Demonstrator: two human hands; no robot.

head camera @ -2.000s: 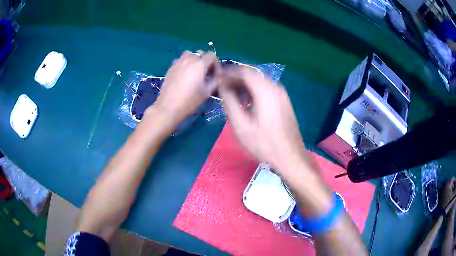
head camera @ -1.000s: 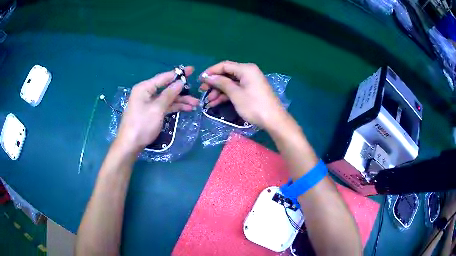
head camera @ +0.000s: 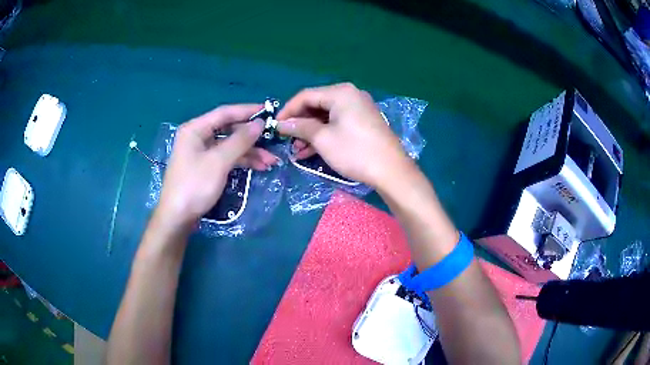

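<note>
My left hand (head camera: pixel 207 160) grips a small circuit board (head camera: pixel 269 120) with white connectors between thumb and fingers. My right hand (head camera: pixel 335 132) pinches a tiny white plug at the board's right side; the plug and connector touch, but I cannot tell if it is seated. Below the hands lie two black-backed halves on clear plastic film, the left one (head camera: pixel 231 196) partly under my left hand, the right one (head camera: pixel 317 165) mostly covered by my right hand. A lead wire with a white end (head camera: pixel 134 145) sticks out to the left.
A red foam mat (head camera: pixel 306 285) holds a white cover (head camera: pixel 392 324) with wires, partly behind my right forearm. A screw feeder (head camera: pixel 563 192) stands at right, with a dark power screwdriver (head camera: pixel 591 303) in front of it. Two white covers (head camera: pixel 45 125) lie at far left.
My hands came together at the board; a second ago they were apart, with the white plug in my right fingers. Earlier both were blurred over the black-backed halves.
</note>
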